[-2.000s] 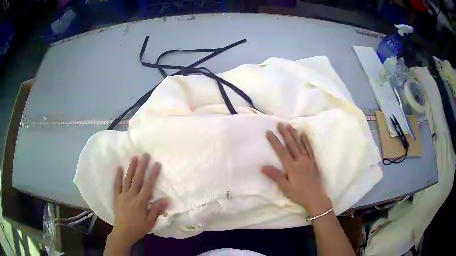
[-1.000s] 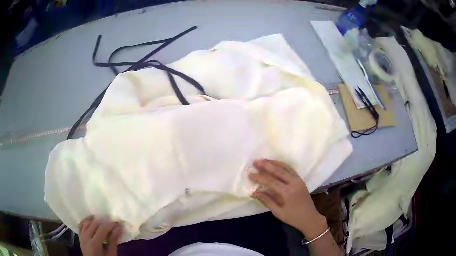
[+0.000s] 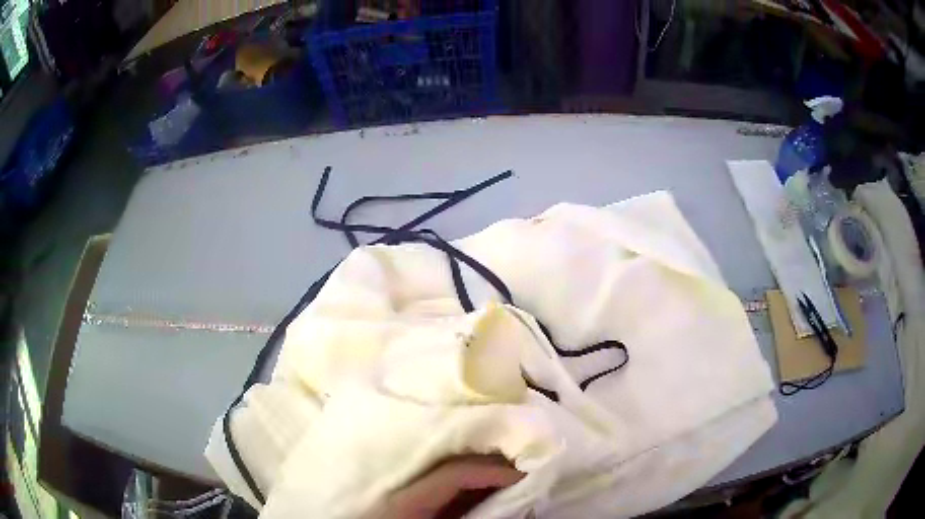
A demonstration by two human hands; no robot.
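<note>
The cream-white dress [image 3: 649,335] lies bunched on the table [image 3: 213,243], its near part raised and folded back. A rounded opening in the cloth shows near the middle. Thin black ties [image 3: 406,235] spread over the table behind the dress, run down its left side, and one loops on top. A strip of skin from one of my hands or arms [image 3: 456,487] shows at the bottom edge, between folds of the cloth. I cannot tell which hand it is; its fingers are hidden. The other hand is not visible.
At the right are black thread snips [image 3: 817,329] on a tan card [image 3: 786,350], a white paper strip [image 3: 766,218], a tape roll [image 3: 852,246] and a blue spray bottle [image 3: 801,152]. A tape measure [image 3: 183,322] crosses the table. A blue crate [image 3: 406,66] stands behind.
The near part of the dress has been lifted and turned back, exposing another black tie loop. My hands, both visible on the cloth before, are now mostly hidden. The view has tilted up.
</note>
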